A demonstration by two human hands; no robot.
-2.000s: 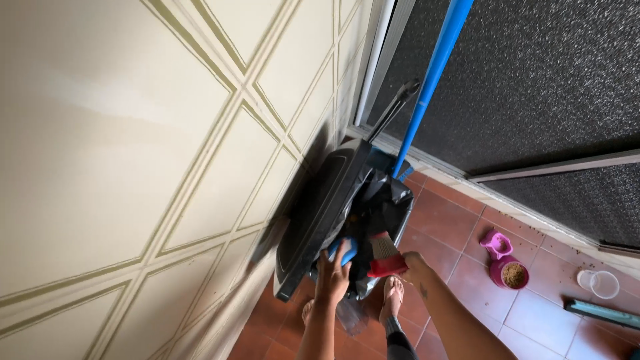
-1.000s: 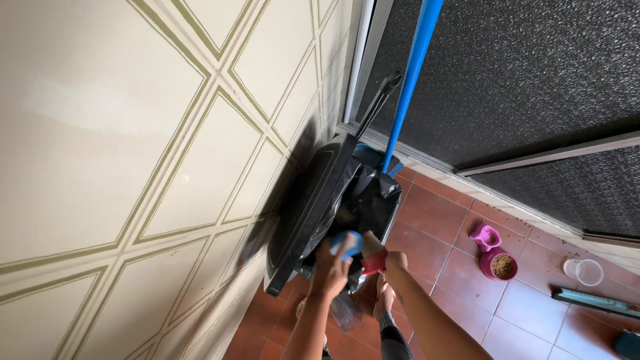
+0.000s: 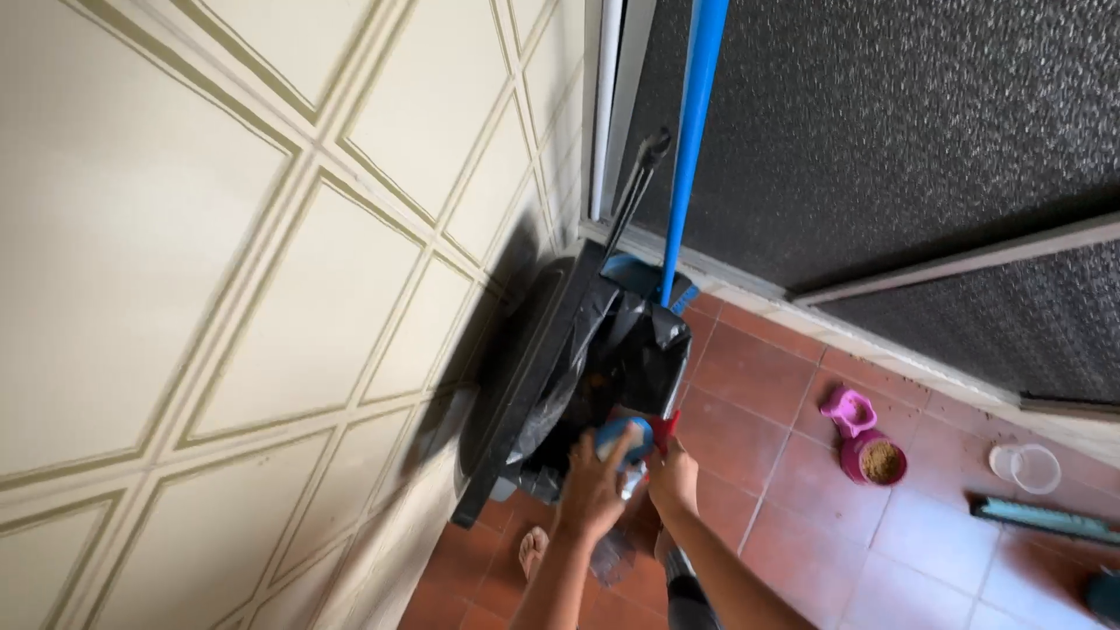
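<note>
A black bin (image 3: 534, 376) lined with a black plastic bag (image 3: 643, 354) stands against the tiled wall, its lid raised on the wall side. Over its near end, my left hand (image 3: 595, 490) holds a blue, round-ended object (image 3: 626, 437), blurred, perhaps a brush. Close beside it, my right hand (image 3: 675, 477) grips a red object (image 3: 661, 427), perhaps a dustpan, partly hidden behind the blue one. The two objects overlap in view; whether they touch I cannot tell. Some dim contents show inside the bag.
A blue pole (image 3: 691, 149) and a black handle (image 3: 643, 162) rise behind the bin. On the floor are a pink bowl (image 3: 849, 411), a magenta bowl of kibble (image 3: 878, 461), clear round containers (image 3: 1035, 469) and a teal broom head (image 3: 1041, 516). Textured dark panels (image 3: 875, 131) border the right side.
The red object was extended over the bag two seconds ago; now it lies nearer my left hand, mostly behind the blue object. Both hands remain at the bin's near end.
</note>
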